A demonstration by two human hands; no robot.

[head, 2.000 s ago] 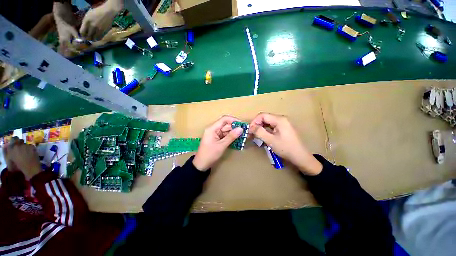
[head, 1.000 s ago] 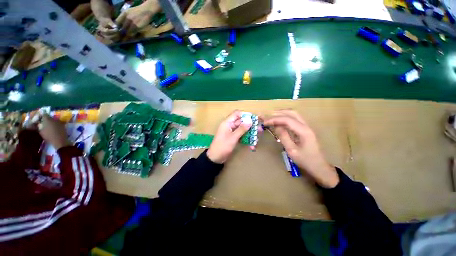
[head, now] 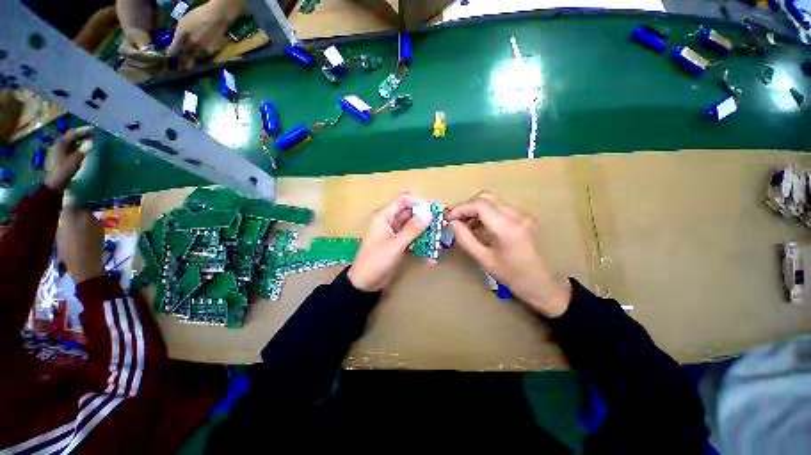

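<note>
My left hand [head: 386,242] holds a small green circuit board [head: 429,240] upright by its left side, with a row of pale pads along its right edge. My right hand [head: 503,244] has its thumb and forefinger pinched at the board's right edge; what they pinch is too small to tell. A blue battery [head: 501,286] lies on the cardboard, mostly hidden under my right hand. A heap of green PCB panels [head: 203,258] lies to the left, with one strip [head: 331,251] reaching toward my left hand.
A green belt [head: 356,151] beyond the cardboard bench [head: 462,329] carries blue batteries, a yellow piece [head: 438,124] and a white strip [head: 533,133]. A metal upright [head: 160,124] stands at left. Beige pieces [head: 791,271] lie far right. People are at left, far side and right.
My right fingertips have come back close to the board's edge after being slightly apart from it. The battery is now more covered. The left neighbour's arm has reached up toward the belt. The view has shifted.
</note>
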